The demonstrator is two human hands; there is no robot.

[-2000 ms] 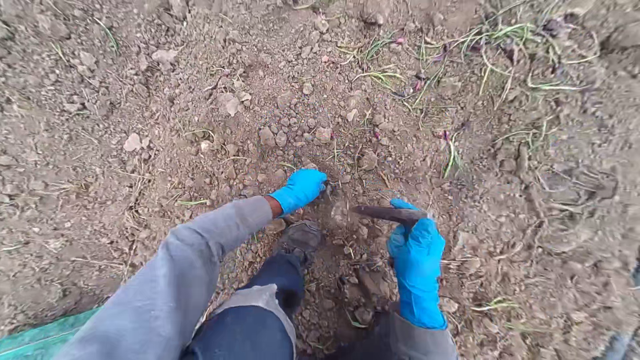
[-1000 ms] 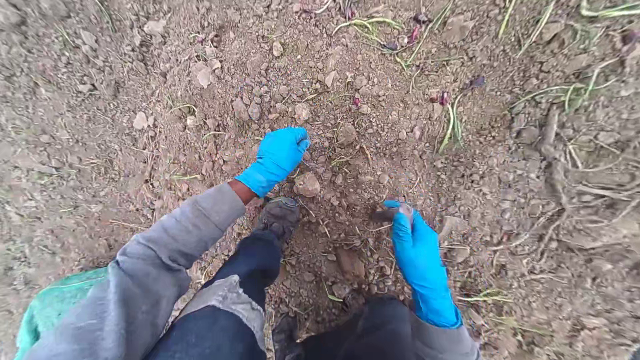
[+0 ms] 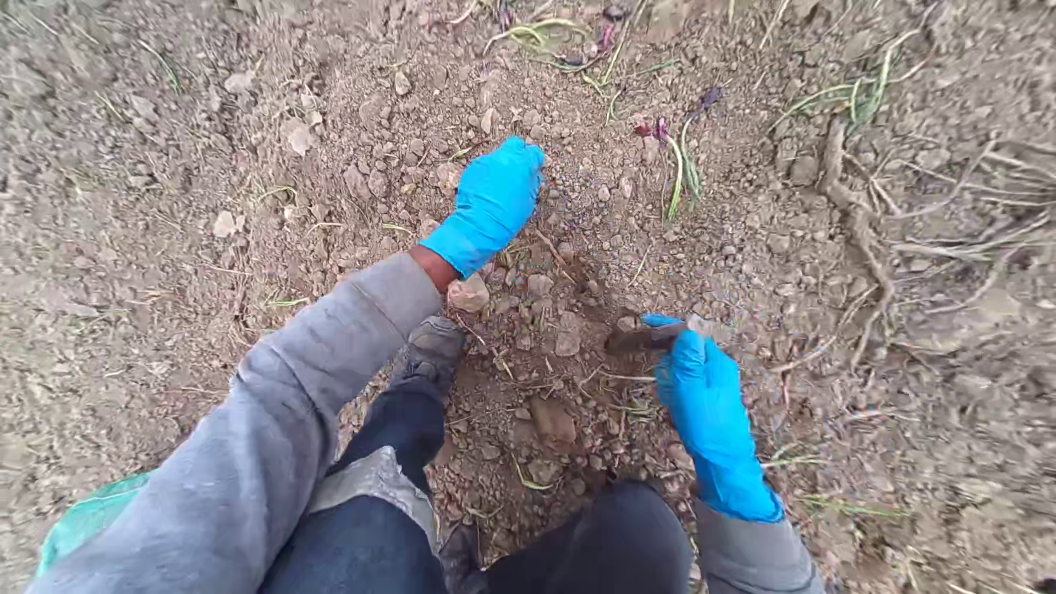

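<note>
My left hand [image 3: 495,202], in a blue glove, hovers over or rests near the stony soil [image 3: 577,239] at the centre; its fingers are curled down, and what they may hold is hidden. At the lower right my right hand [image 3: 709,404], also gloved in blue, grips a dark flat-bladed hand tool [image 3: 643,338] whose blade points left, close to the ground. Purple-red seedlings with green leaves, which look like onions [image 3: 678,157], lie on the soil beyond my hands.
More green-leaved plants [image 3: 544,33] lie at the top, with others [image 3: 866,95] at the upper right. Dry roots [image 3: 862,231] spread on the right. My shoe [image 3: 433,346] and several stones [image 3: 469,293] are below my left hand. Green fabric [image 3: 91,520] shows at lower left.
The tool's blade, pointing left above the soil two seconds ago, shows shorter and darker now. My left hand has moved forward, away from my shoe. The view has shifted somewhat.
</note>
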